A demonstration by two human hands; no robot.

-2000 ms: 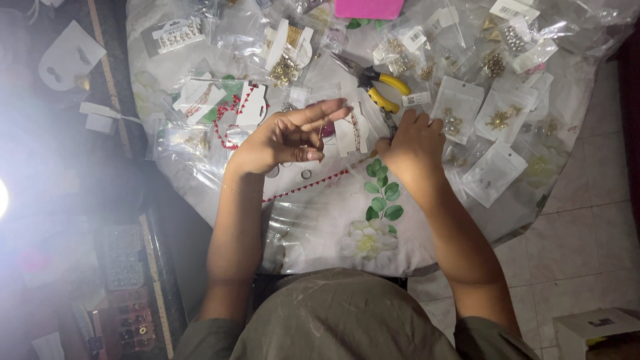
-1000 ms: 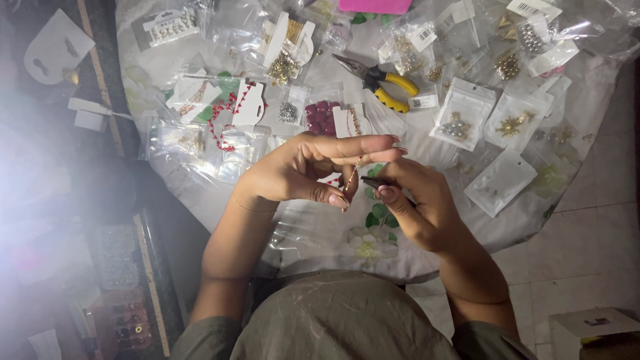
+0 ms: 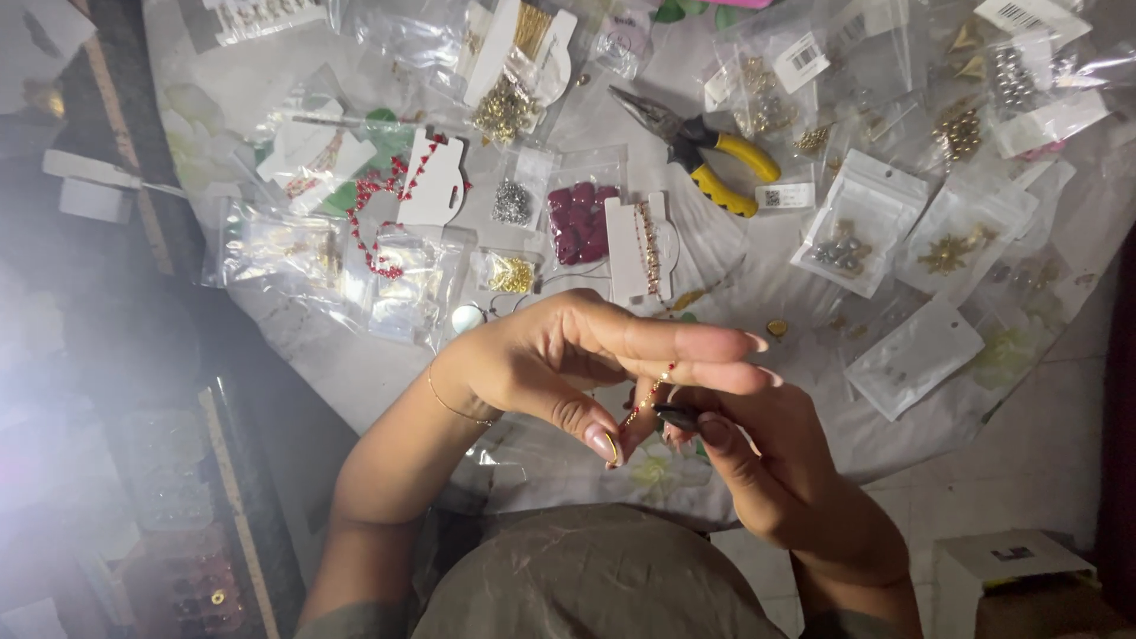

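Note:
My left hand (image 3: pixel 568 364) pinches a small gold ring-shaped piece (image 3: pixel 611 450) between thumb and fingertip. A thin gold chain with red beads (image 3: pixel 647 398) runs from near those fingertips up to the middle fingers. Close against the chain, my right hand (image 3: pixel 763 453) grips a small dark tool (image 3: pixel 676 415), whose kind is mostly hidden by the fingers. Above the hands, pliers with yellow and black handles (image 3: pixel 701 146) lie on the cloth.
Around the hands lie a red bead chain (image 3: pixel 362 217), a white card with a beaded chain (image 3: pixel 627 257), a bag of dark red beads (image 3: pixel 581 222), a bag of silver beads (image 3: pixel 512 202), a bag of gold rings (image 3: pixel 508 273) and a white pouch (image 3: pixel 914 357). A carton (image 3: pixel 1012 561) stands lower right.
From two seconds ago, my right hand has come from the table beside the pliers to my left hand, now holding a dark tool. The red bead strand that hung below my hands is no longer visible there.

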